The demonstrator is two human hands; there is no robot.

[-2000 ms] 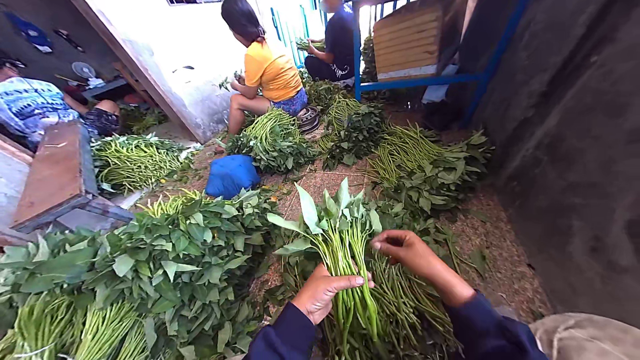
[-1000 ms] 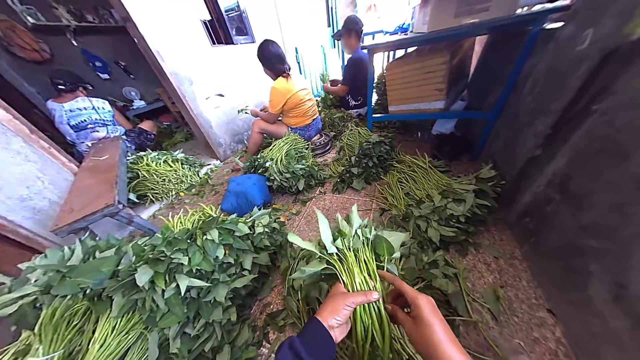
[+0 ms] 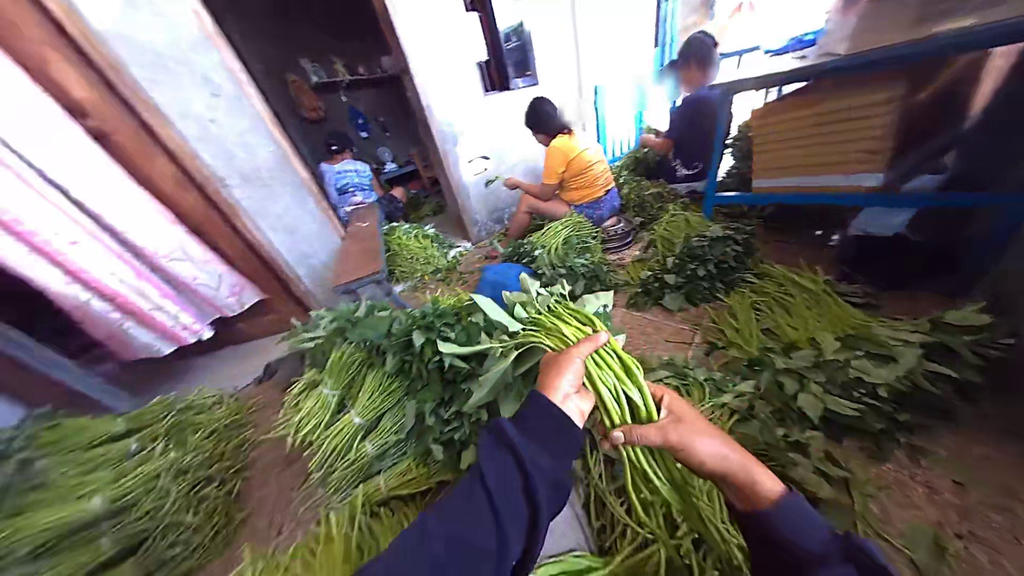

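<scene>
A bundle of long-stemmed leafy greens (image 3: 620, 384) lies across both my hands, its leaves pointing up and away, its stems running down toward me. My left hand (image 3: 570, 380) grips the stems just below the leaves. Lower down, my right hand (image 3: 668, 432) is closed around the same stems, thumb on top. Loose stems (image 3: 680, 512) lie under the bundle. Left of my hands are tied bundles of greens (image 3: 344, 408), their leaves close beside the held ones.
More greens (image 3: 120, 480) lie at the lower left, with leafy heaps (image 3: 832, 360) at right. A blue bag (image 3: 504, 280) lies ahead, near a wooden bench (image 3: 360, 244). Several people sit farther back; one in a yellow shirt (image 3: 578, 170) holds a sprig. A blue-framed table (image 3: 848, 200) stands at right.
My right hand, apart from the bundle two seconds ago, is now closed on its stems. The bundle has tilted, leaves toward the left. The view has swung left.
</scene>
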